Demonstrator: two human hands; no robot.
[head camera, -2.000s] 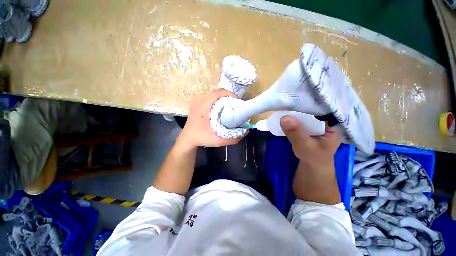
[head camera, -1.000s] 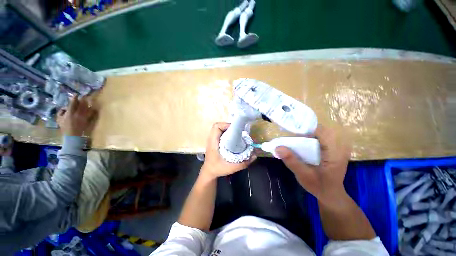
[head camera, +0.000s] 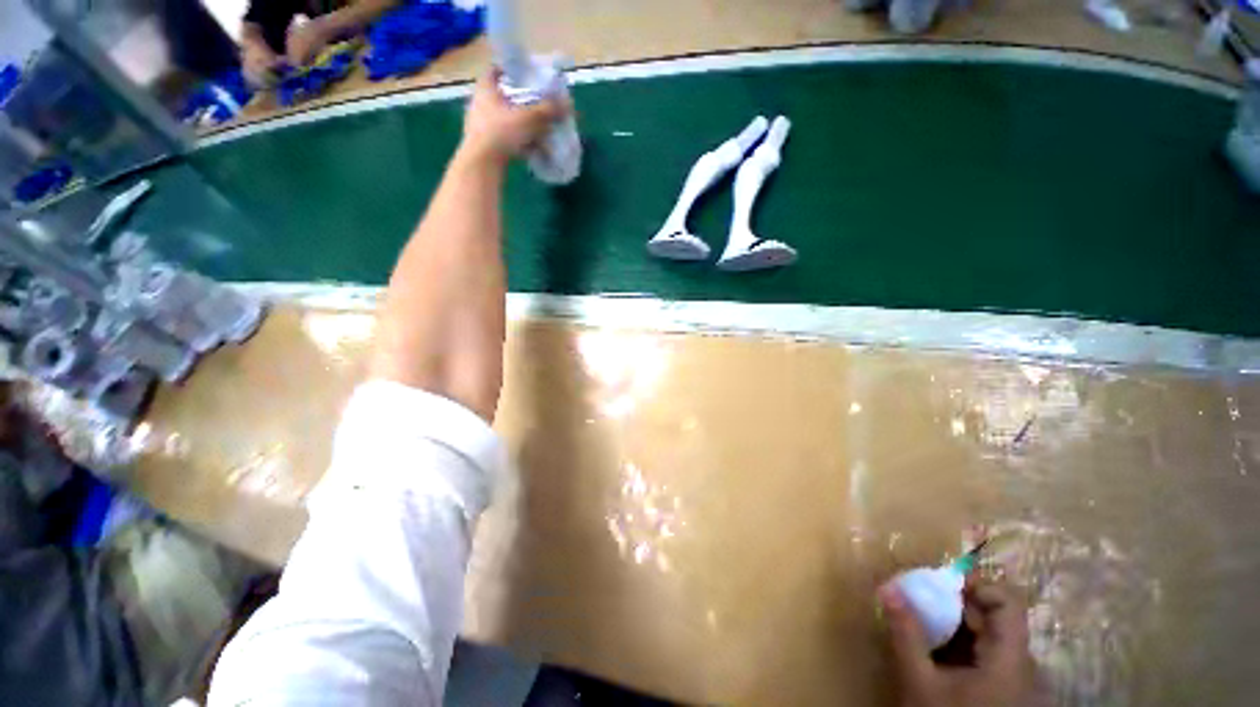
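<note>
My left hand (head camera: 514, 122) is stretched far forward over the green belt. It grips the part-assembled body (head camera: 550, 149); a leg stands up from it and is cut off by the top edge. My right hand (head camera: 967, 649) is low at the right over the tan bench, partly cut off by the bottom edge. It holds the white glue bottle (head camera: 934, 605), its green tip pointing up and to the right. A pair of grey-white legs (head camera: 746, 191) lies on the belt, right of my left hand.
The green belt (head camera: 967, 207) runs across beyond the tan bench (head camera: 719, 456). Ruffled grey parts (head camera: 125, 332) are heaped at the left, near another person's clothing at the lower left. Across the belt, another person's hands (head camera: 297, 42) are beside bright blue parts (head camera: 422, 35).
My left hand has carried the body forward from the bench edge to over the belt. My right hand with the glue bottle has moved away from it, low at the right. The view has shifted forward.
</note>
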